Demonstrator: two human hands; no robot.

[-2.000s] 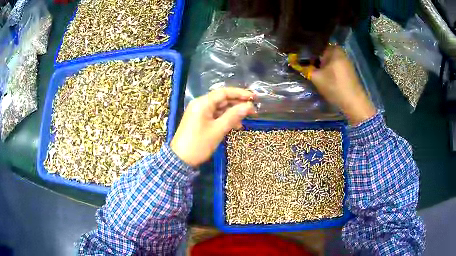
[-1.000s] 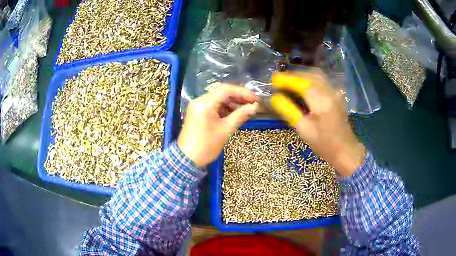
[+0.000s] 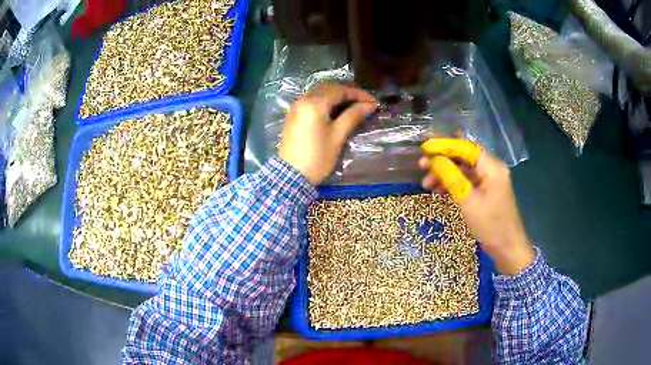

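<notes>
My left hand (image 3: pixel 318 132) is over the clear plastic sheet (image 3: pixel 385 153), beside the dark machine head (image 3: pixel 389 43). Its thumb and forefinger are pinched together; anything between them is too small to tell. My right hand (image 3: pixel 478 192), with yellow finger cots on two fingers, is above the far right part of the near parts tray (image 3: pixel 392 332). Its fingers are curled, and I cannot tell whether a part is between them. The near tray holds small pale gold metal pieces (image 3: pixel 371 278), with blue bottom showing in patches.
Two blue trays of coarser metal pieces (image 3: pixel 150 192) stand end to end at left. Filled poly bags lie at far left (image 3: pixel 32 157) and far right (image 3: pixel 564 93). A red item (image 3: pixel 96 18) is at top left. Another red item (image 3: pixel 350 356) shows at the near bench edge.
My left hand has moved up toward the machine head. My right hand has moved away from my left hand, to the right and slightly nearer me. The view has shifted slightly.
</notes>
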